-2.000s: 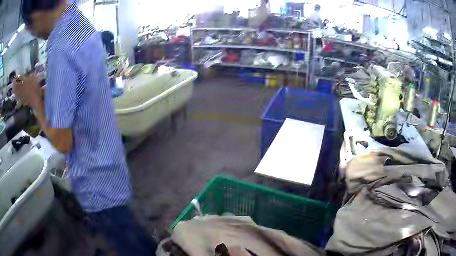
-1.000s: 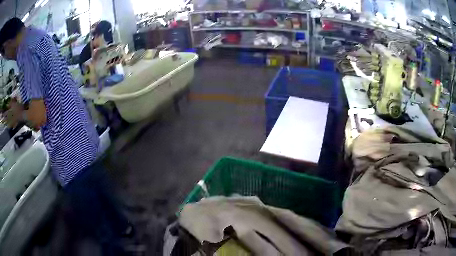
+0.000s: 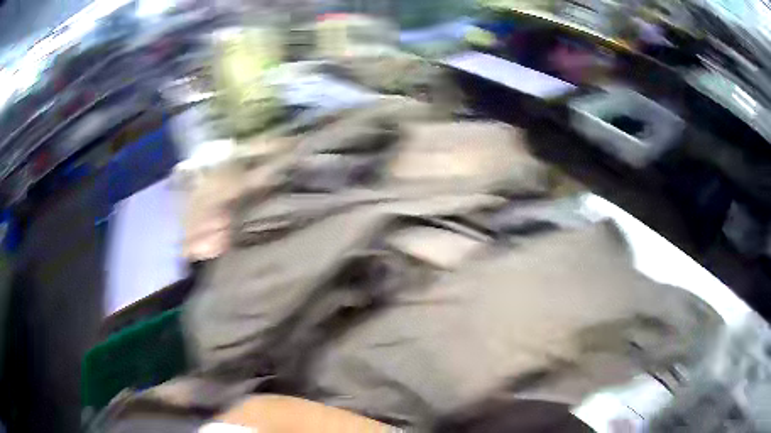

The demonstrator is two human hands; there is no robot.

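The frame is strongly blurred. A large heap of grey-brown garment fabric [image 3: 541,296] fills the middle, with darker folds near its centre. A smooth orange-tan shape [image 3: 304,416] is cut off by the bottom edge; it may be part of my arm, but no fingers show on it. A small pinkish patch [image 3: 207,224] lies at the heap's left edge; I cannot tell what it is. Neither of my hands can be made out.
A pale yellow-green machine [image 3: 247,80] stands behind the heap. At left are a white board [image 3: 145,245], a green crate [image 3: 135,355] and a blue bin [image 3: 139,161]. A white table edge [image 3: 668,254] runs at right, with a white box-like object [image 3: 627,125] beyond it.
The view has swung right and down, so the fabric heap, machine, board and crate now sit further left. The striped-shirted person and the pale tubs have left the view.
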